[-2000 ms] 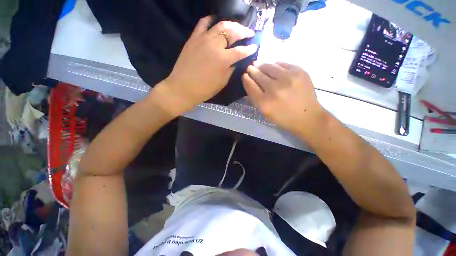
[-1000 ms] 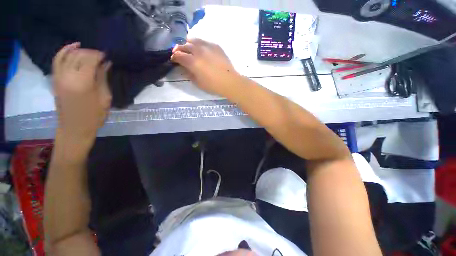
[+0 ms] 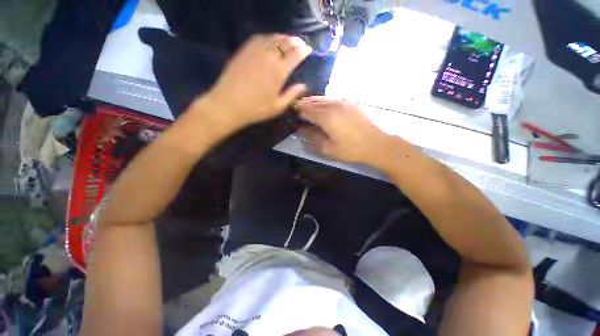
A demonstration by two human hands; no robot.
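A black garment (image 3: 194,65) lies bunched on the white table left of the needle area (image 3: 334,29) and hangs over the front edge. My left hand (image 3: 260,79) lies on the cloth just left of the lit needle, fingers bent over it. My right hand (image 3: 339,128) is at the cloth's right edge, thumb and fingers together on the black cloth near the table's front edge. The fingertips are partly hidden. A white bra cup (image 3: 396,281) rests on my lap at the right.
Right of the needle lie a lit smartphone (image 3: 467,67), a clear and white packet (image 3: 506,82), a dark-handled tool (image 3: 500,139) and red-handled snips (image 3: 549,139). A red plastic basket (image 3: 77,190) stands left of my lap. A white cord (image 3: 299,216) hangs at my waist.
The view has swung back left. My left hand has come from the far left of the cloth to beside the needle. My right hand has moved from near the needle toward the table's front edge.
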